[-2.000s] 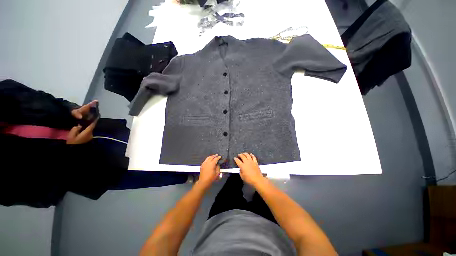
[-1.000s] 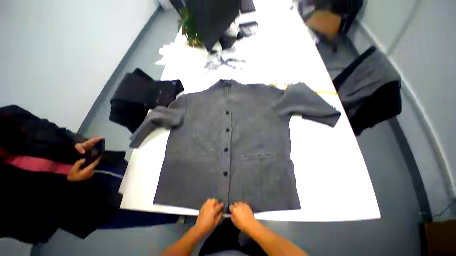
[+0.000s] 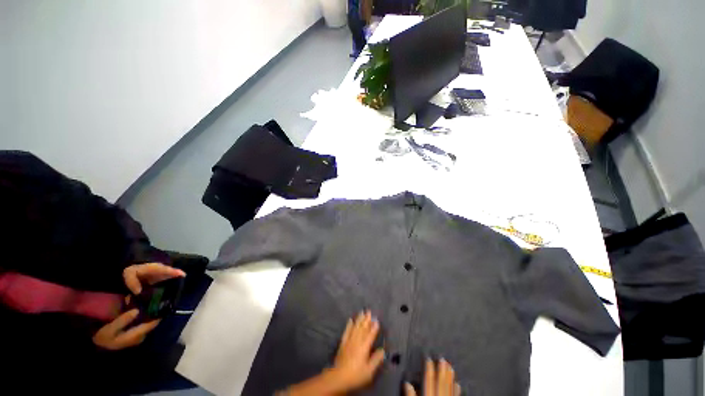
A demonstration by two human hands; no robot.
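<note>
The grey jacket (image 3: 464, 286) lies spread on the white table, its lower part cut off by the frame's bottom edge. Dark buttons (image 3: 404, 308) run down the front. My left hand (image 3: 359, 352) lies flat with fingers spread on the left front panel, beside the button row. My right hand (image 3: 435, 380) rests on the panel right of the buttons, cut off by the bottom edge. Neither hand holds anything. The jacket's V-neck (image 3: 413, 213) is at the far end.
A person at left holds a phone (image 3: 160, 298). A folded dark garment (image 3: 270, 166) lies at the left table edge. A yellow tape measure (image 3: 526, 235) lies beyond the right sleeve. A monitor (image 3: 425, 62), plant (image 3: 376, 73) and keyboard (image 3: 471, 59) stand farther back. Dark chairs are at right.
Both hands have left the hem by the placket and moved up onto the front panels, fingers opened. The view has tilted up and shifted towards the table's far end.
</note>
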